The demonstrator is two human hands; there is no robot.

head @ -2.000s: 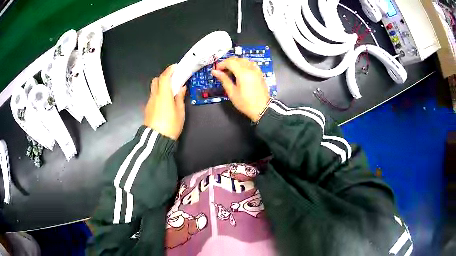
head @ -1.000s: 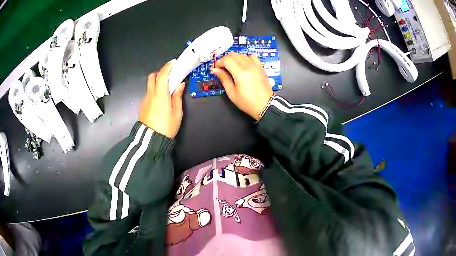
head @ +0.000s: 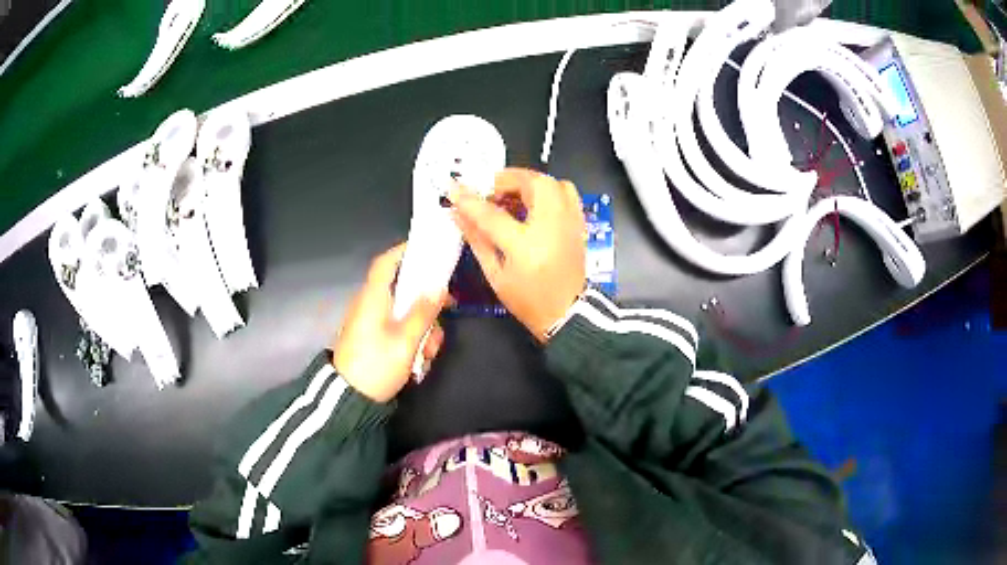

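Note:
A white curved housing half (head: 433, 248) stands out in front of me, its wide round end pointing away. My left hand (head: 381, 331) is closed around its narrow end. My right hand (head: 528, 248) has thumb and fingers pinched at small dark parts on the inner face, near the round end. What the fingertips hold is too small to tell. The blue test board (head: 600, 237) lies on the black bench, mostly hidden behind my right hand and the housing.
Several white housing halves (head: 226, 210) fan out at left beside small green circuit boards (head: 94, 355). White curved neckband sections (head: 707, 237) with red wires are heaped at right, by a power supply (head: 922, 166). Two white pieces (head: 166, 44) lie on the green belt (head: 353, 28).
The housing half has been turned more upright and shifted off the blue board toward me. My right hand has moved from the board area to the housing's inner face. The view has tilted up.

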